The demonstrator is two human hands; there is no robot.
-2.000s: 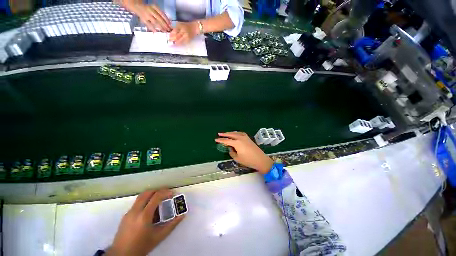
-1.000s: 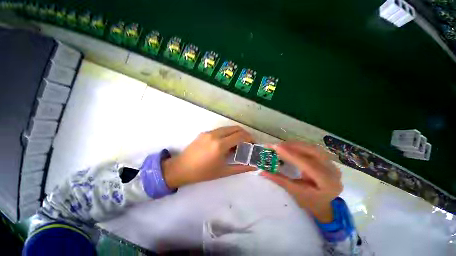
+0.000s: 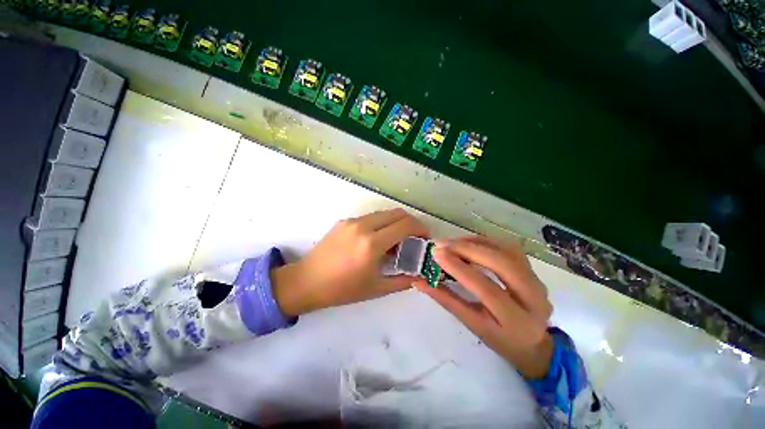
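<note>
My left hand (image 3: 348, 260) holds white plastic housings (image 3: 411, 255) between thumb and fingers, just above the white bench. One hollow grey compartment faces up. My right hand (image 3: 495, 293) grips a green circuit board (image 3: 432, 266) at the right side of the housings, its solder side partly showing. The board stands tilted at the opening beside the hollow compartment. My fingers hide how far it is inside. A row of circuit boards (image 3: 367, 105) with yellow, blue and black parts lies along the near edge of the green belt.
White housing groups stand on the belt at right (image 3: 694, 245) and top right (image 3: 678, 27). A large dark tray (image 3: 29, 167) edged with white housings (image 3: 70, 178) is at left. A crumpled pale cloth or plastic (image 3: 394, 385) lies near my body.
Two seconds ago my right hand was over the belt; it then brought a board to the housings. Since one second ago the board has tilted more upright and moved closer against the housings.
</note>
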